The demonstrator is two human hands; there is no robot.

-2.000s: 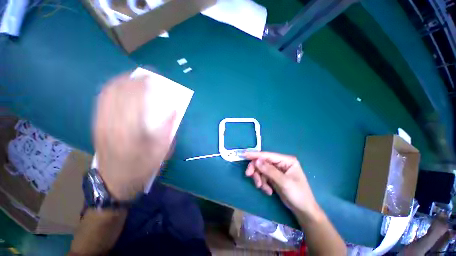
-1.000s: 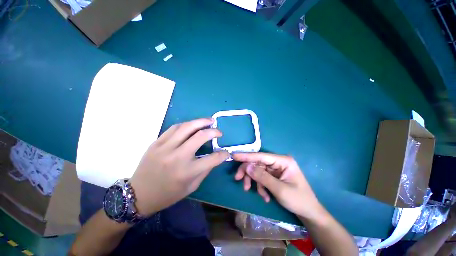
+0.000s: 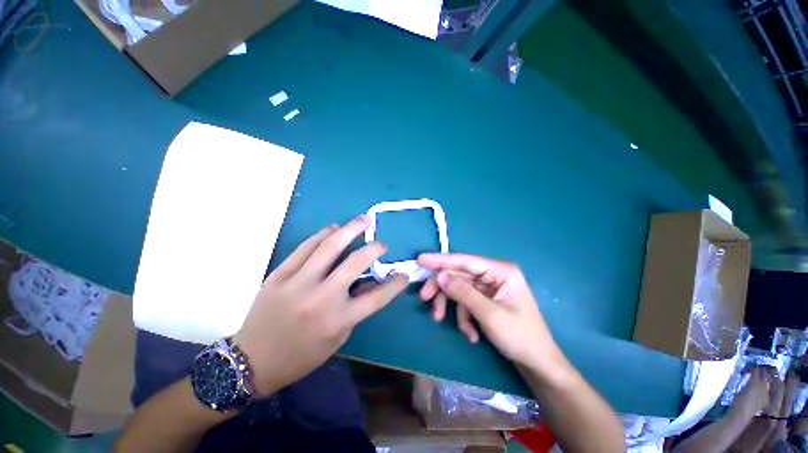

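A white rounded-square plastic frame (image 3: pixel 410 204) lies on the green bench in front of me, its wider side towards me. My left hand (image 3: pixel 310 287), with a watch on the wrist, lies over the frame's left side, fingers spread, fingertips on its left edge and wide side. My right hand (image 3: pixel 487 305) touches the right part of the wide side with the index fingertip, thumb close below it. Any small adhesive piece under the fingertips is too small to tell. A plain white sheet (image 3: pixel 217 230) lies left of the frame, its lower edge over the bench edge.
Two small white tabs (image 3: pixel 280 98) lie behind the sheet. An open carton with white frames (image 3: pixel 208 44) stands at the back left. A floor carton (image 3: pixel 106 363) with white parts is below left. A small carton (image 3: pixel 669 283) stands right. Another person's hand (image 3: pixel 753 411) shows at lower right.
My left hand has come from the white sheet onto the frame's left side. The right hand stays at the wide side. The view has shifted, and the frame appears slightly turned.
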